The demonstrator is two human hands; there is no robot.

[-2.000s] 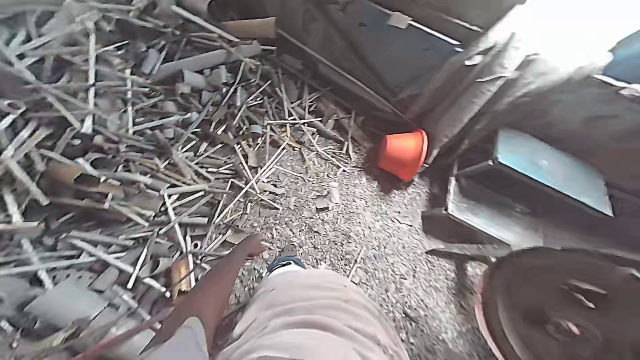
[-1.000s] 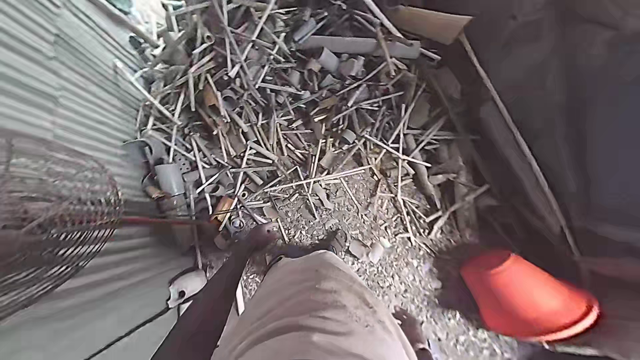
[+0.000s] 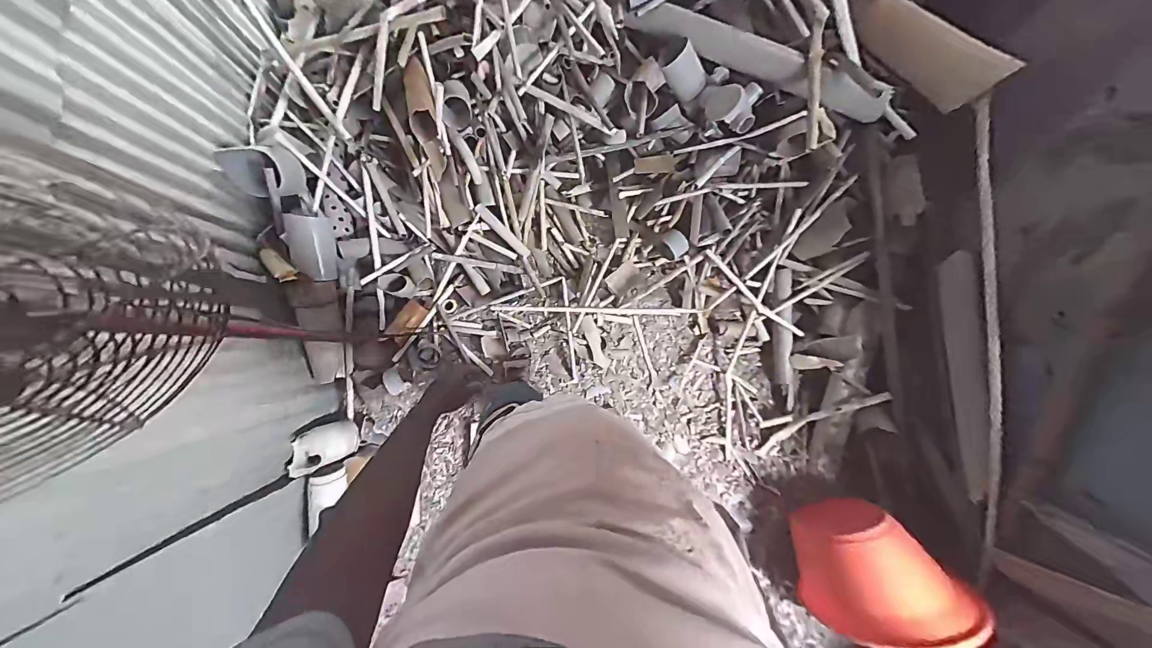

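My left hand (image 3: 457,389) hangs low beside my left leg, over the near edge of a heap of pipe offcuts and thin sticks (image 3: 540,207). It is dark and blurred, so its fingers and anything between them cannot be made out. A short brown pipe piece (image 3: 408,319) and a small grey ring (image 3: 424,355) lie just beyond it. My right hand does not show. An orange plastic tub (image 3: 877,571) lies to the right of my legs, its wide rim toward the lower right.
A wire fan guard (image 3: 117,360) juts in from the left by the corrugated metal wall (image 3: 153,81). A white fixture (image 3: 324,447) with a black cable sits below it. Cardboard (image 3: 940,49) and a long thin pole (image 3: 990,315) stand at the right.
The view has swung strongly left, bringing in the fan guard and the metal wall. A hand visible right of my legs one second ago is out of sight now.
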